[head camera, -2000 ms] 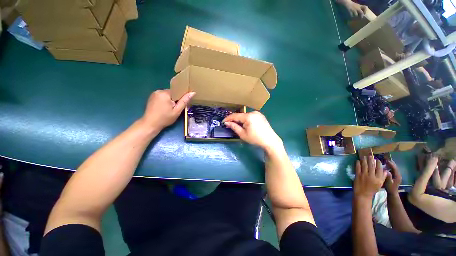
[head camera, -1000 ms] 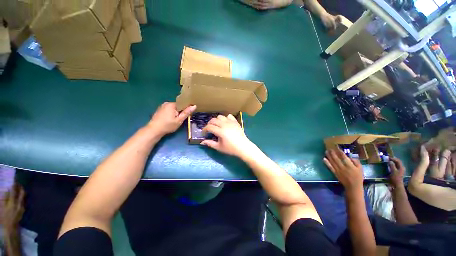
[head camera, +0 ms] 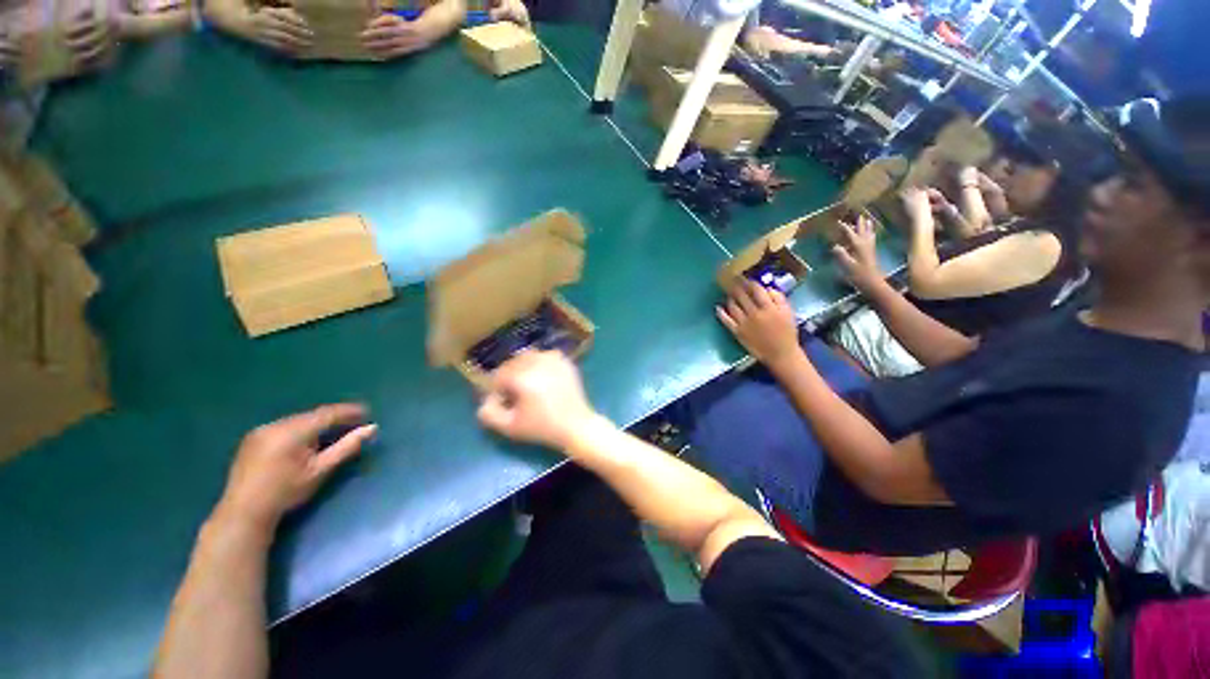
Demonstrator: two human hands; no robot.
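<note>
An open mailer box [head camera: 445,308] stands on the green table with its lid raised, slightly blurred. Dark cable [head camera: 520,334] lies inside it. My right hand [head camera: 537,401] is at the box's front edge with fingers curled; whether it grips the edge or anything else is hidden. My left hand [head camera: 295,462] is over the table left of the box, empty, with thumb and fingers apart. A closed mailer box [head camera: 308,276] lies behind and left of the open one.
Stacked boxes [head camera: 47,318] stand at the left edge. Another worker's hands hold a box [head camera: 338,29] across the table; a small closed box [head camera: 502,49] is beside them. A seated neighbour works at an open box [head camera: 772,269] on the right. Rack legs and loose cables [head camera: 723,179] are behind.
The view has swung to the right. My left hand has let go of the box and moved away from it. My right hand has moved from inside the box to its front edge.
</note>
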